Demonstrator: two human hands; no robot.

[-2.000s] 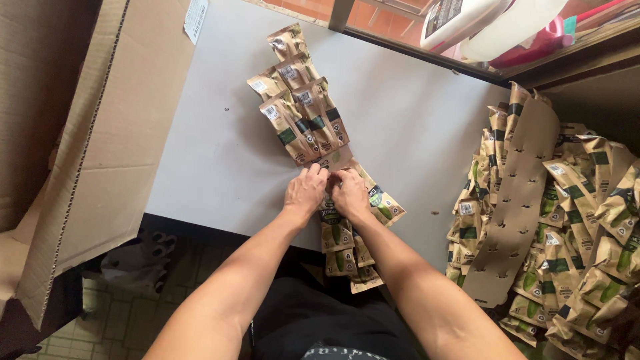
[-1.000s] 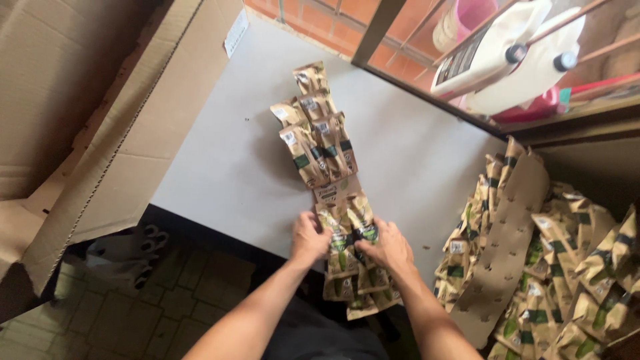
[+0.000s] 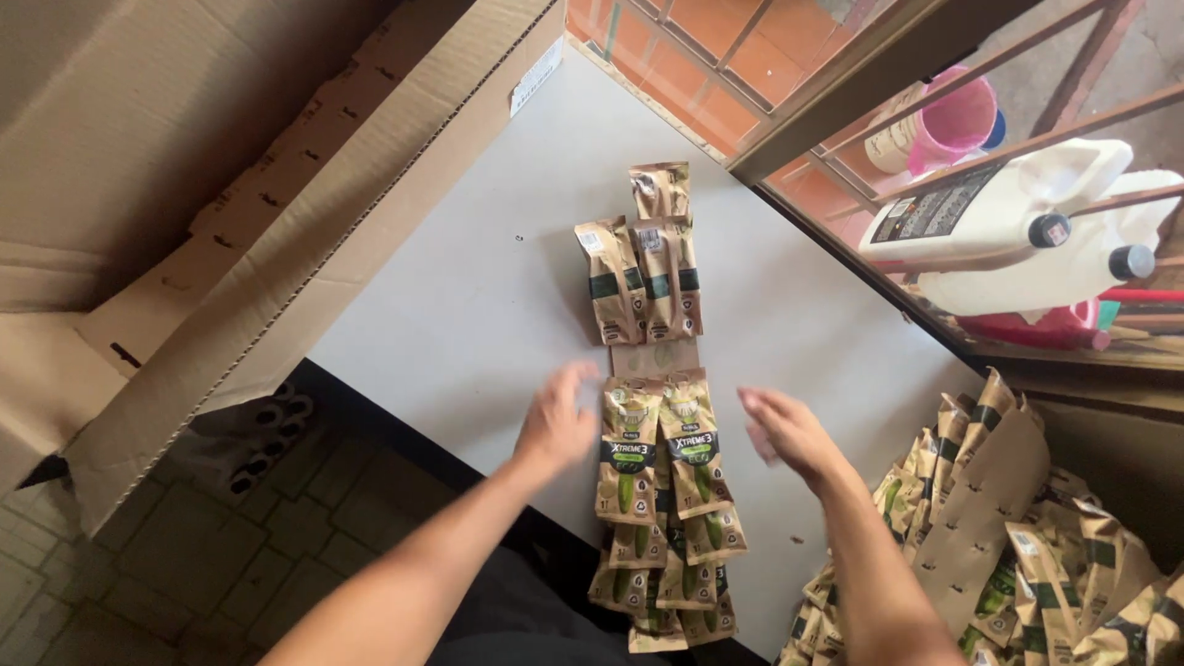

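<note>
A cardboard display strip (image 3: 655, 358) lies on the grey tabletop, with small brown razor packets hung in overlapping rows on it. The far packets (image 3: 671, 277) show their backs, with barcodes and a dark band. Nearer me, the front-facing packets (image 3: 629, 453) show green razors, and the lowest ones reach over the table's edge. My left hand (image 3: 560, 416), slightly blurred, is just left of the strip with its fingers apart. To the right of the packets, my right hand (image 3: 782, 430) is raised with nothing in it. Neither hand appears to touch a packet.
At the left a large open cardboard box (image 3: 324, 250) holds punched cardboard strips (image 3: 268, 199). Many packets on strips (image 3: 980, 490) fill a container at the lower right. Behind a barred window frame (image 3: 869, 88) are white jugs (image 3: 980, 208) and a pink bucket (image 3: 957, 116).
Two seconds ago both hands were together at the middle of the strip; now they are apart on either side. The front-facing packets they covered are now in plain sight. The view has shifted.
</note>
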